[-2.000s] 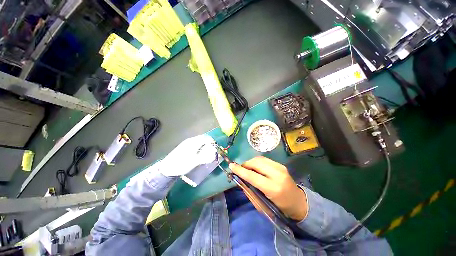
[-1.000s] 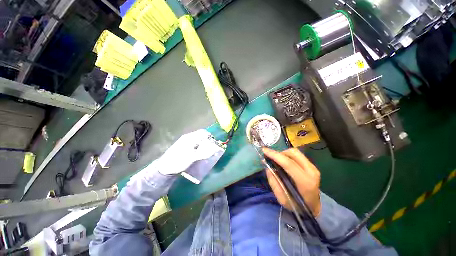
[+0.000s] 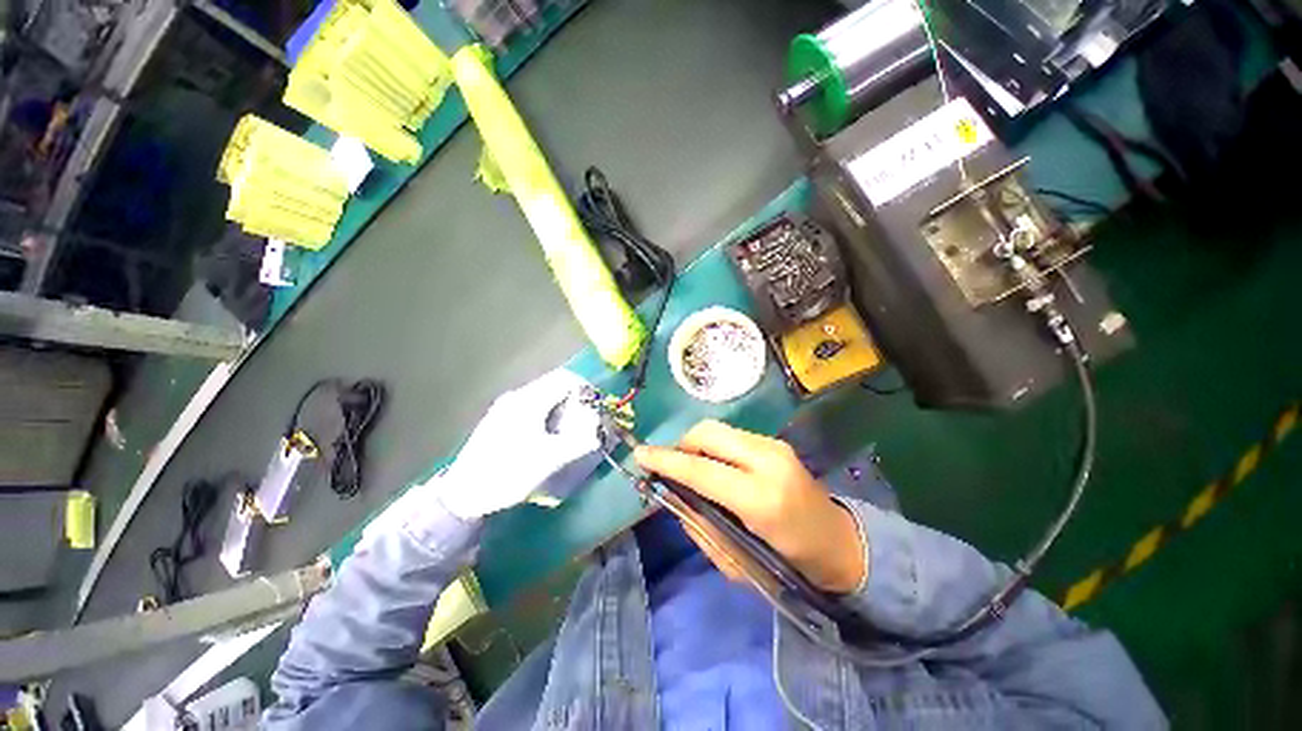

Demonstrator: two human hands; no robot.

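My left hand (image 3: 526, 443), in a white glove, holds a power supply unit (image 3: 547, 498) near the mat's edge; the glove hides most of it. Red and yellow wire ends (image 3: 620, 406) show at its end, joined to a black power cord (image 3: 628, 250) that runs back past the yellow-green bundle. My bare right hand (image 3: 764, 500) holds the black soldering iron (image 3: 714, 526) like a pen. Its tip is at the unit's wire end; exact contact is too small to tell.
The waste cup (image 3: 718, 354), iron stand (image 3: 788, 271) and yellow tray (image 3: 830, 350) stand right of the unit, before the soldering station (image 3: 914, 243). The yellow-green bundle (image 3: 550, 214) lies across the belt. Two units (image 3: 284, 476) with cords lie left. Yellow-green stacks (image 3: 369, 79) stand behind.
The iron moved from the unit to the waste cup, then back left to the unit's wire end. My left hand still holds the unit, now more hidden. The whole view has shifted.
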